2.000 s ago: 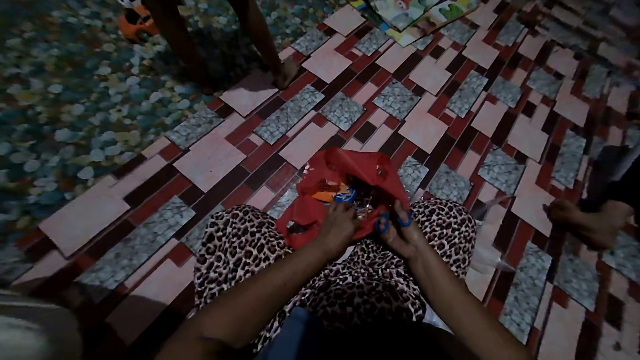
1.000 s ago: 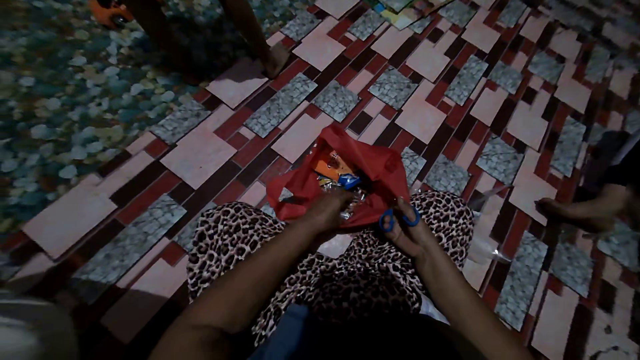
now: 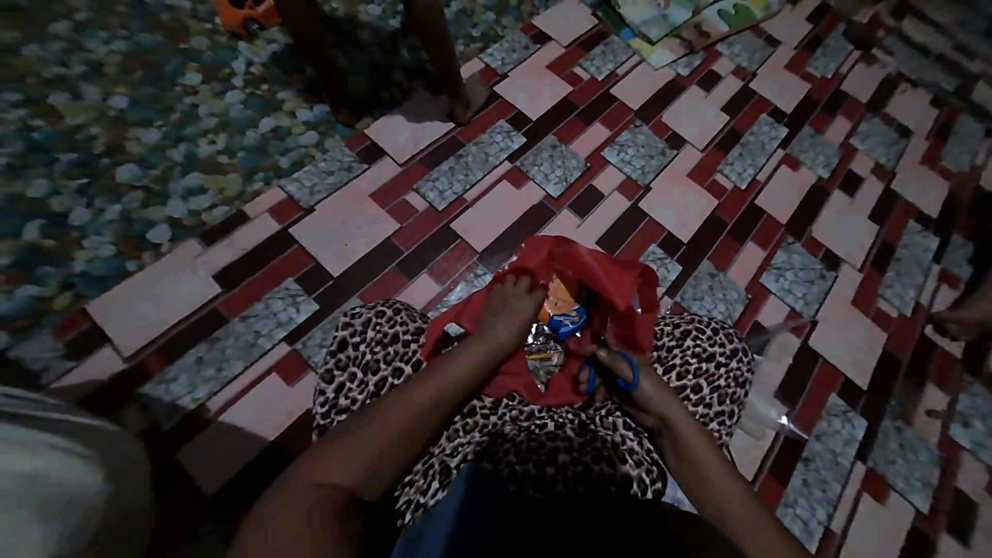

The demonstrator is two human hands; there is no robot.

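A red bag [image 3: 612, 271] lies open on my lap, over leopard-print cloth [image 3: 372, 349]. Inside it show an orange packet [image 3: 563, 299], a blue item [image 3: 570, 322] and shiny silver packets [image 3: 544, 360]. My left hand [image 3: 511, 310] rests at the bag's left side with its fingers on the red material; whether it grips the bag is hard to tell. My right hand [image 3: 620, 380] is at the bag's lower right, with its fingers in the blue handles of scissors [image 3: 626, 372]; the blades are hidden.
Clear plastic [image 3: 767, 395] lies on the patterned floor by my right knee. A person's bare feet [image 3: 469, 97] stand ahead, and another bare foot [image 3: 965, 318] is at the far right. An orange toy car [image 3: 248, 14] and a colourful printed sheet [image 3: 682, 23] lie farther off.
My left hand has moved from the packets inside the bag to the bag's left side. The silver packets show more plainly now. My right hand keeps the scissors.
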